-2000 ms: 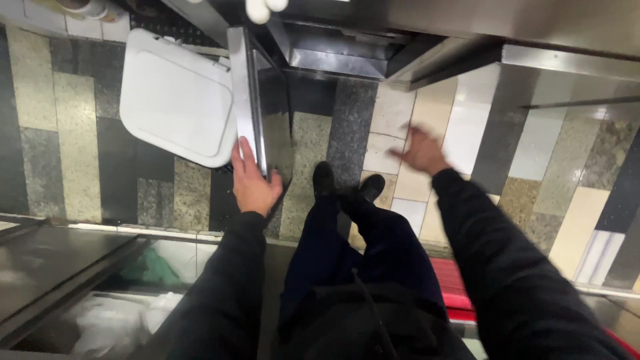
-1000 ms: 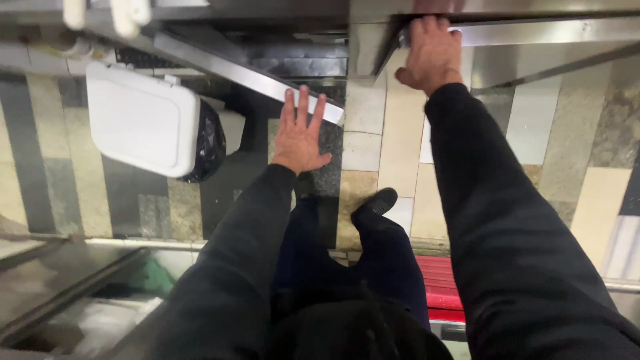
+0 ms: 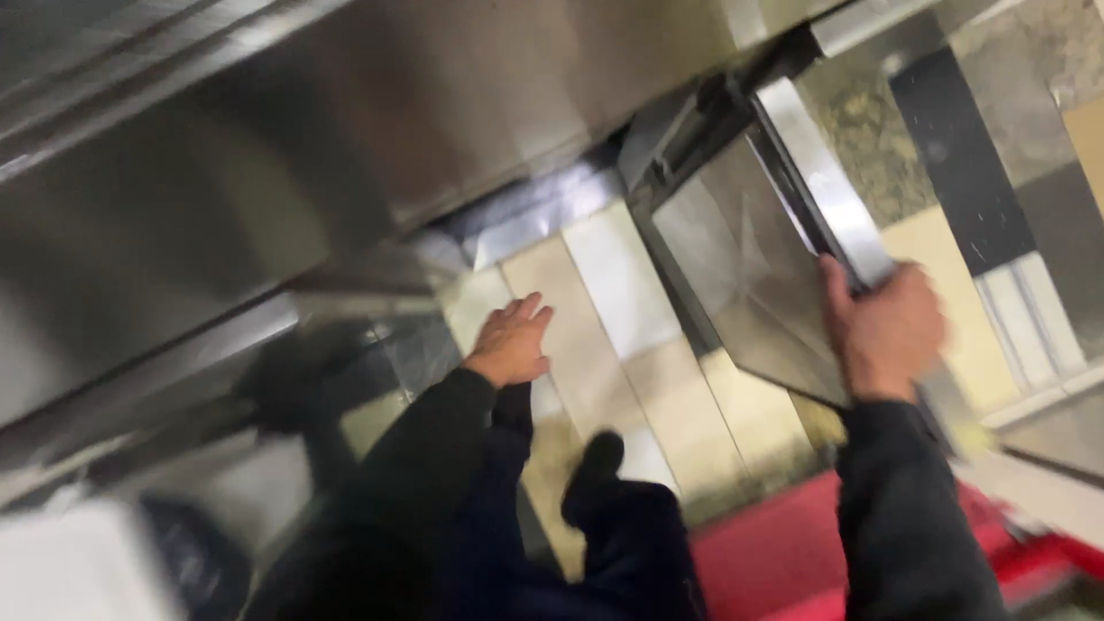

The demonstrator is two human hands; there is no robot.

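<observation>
My right hand point(image 3: 888, 332) grips the lower end of the metal-edged door point(image 3: 824, 185) of a stainless steel unit, which stands swung open over the tiled floor. The thumb lies on the near side of the edge and the fingers wrap round the far side. My left hand point(image 3: 513, 339) is held over the floor tiles, fingers spread, with nothing in it. Left of it, a second door point(image 3: 250, 332) appears closed or nearly so against the unit's steel front; blur hides its exact position.
The stainless steel counter point(image 3: 483, 95) crosses the top. A white bin lid point(image 3: 78, 561) and a black bin bag point(image 3: 194, 552) are at lower left. A red object point(image 3: 768, 552) lies beside my legs at lower right. Patterned tiles point(image 3: 604, 293) cover the floor.
The right-hand door, near the counter a second ago, now stands open with my right hand on it. My left hand has left the left door, which has swung toward the unit. The view has turned.
</observation>
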